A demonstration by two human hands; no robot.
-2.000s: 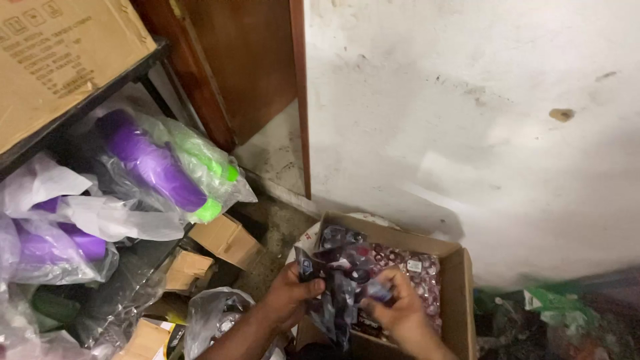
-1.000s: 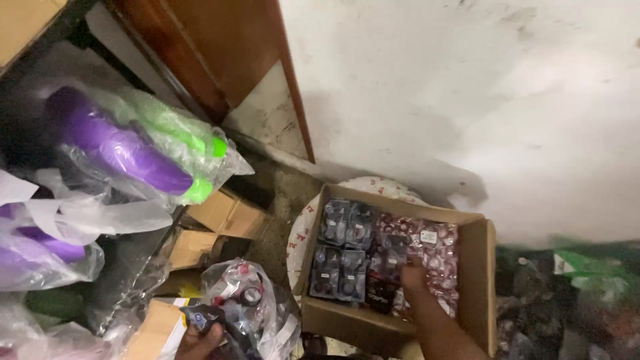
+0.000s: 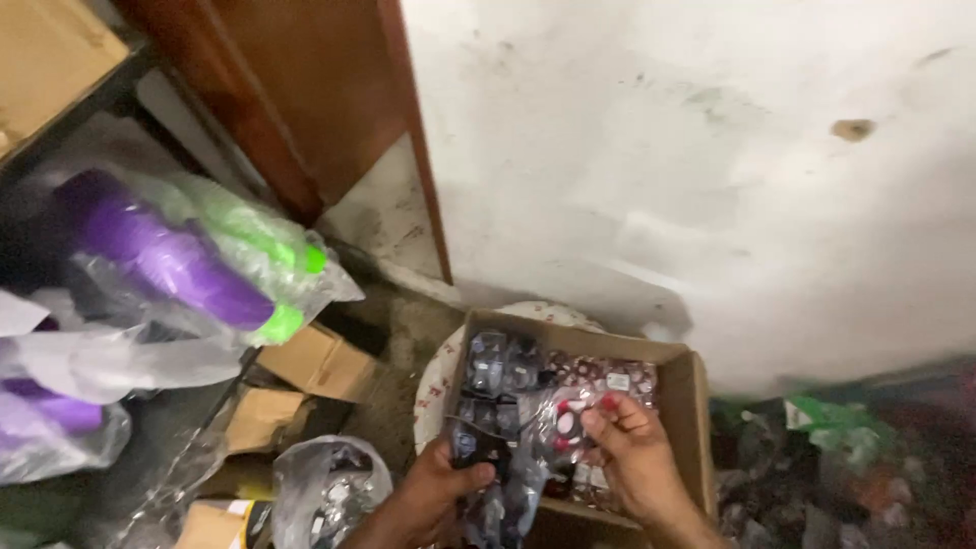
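My left hand [image 3: 450, 484] grips a dark plastic packet [image 3: 476, 446] over the near left part of an open cardboard box [image 3: 679, 427]. Between the thumb and fingers of my right hand [image 3: 629, 442] is a clear plastic packet [image 3: 568, 427] with red and white round pieces, above the box's middle. Inside the box, dark packaged items [image 3: 496, 362] fill the far left side, and clear packs of dark red pieces [image 3: 602, 374] lie to their right. The box rests on a round white surface with a red pattern [image 3: 435, 393].
Left of my hands is a clear plastic bag of small items [image 3: 332, 488], beside small cardboard boxes [image 3: 316, 362]. Plastic-wrapped purple [image 3: 175, 267] and green objects lie on a rack at the left. A stained white wall [image 3: 610, 191] rises behind; bagged items [image 3: 839, 457] are piled at the right.
My left hand has moved from beside the clear bag to the box, with a dark packet in it. My right hand has come up from the box's contents holding a packet of red and white pieces.
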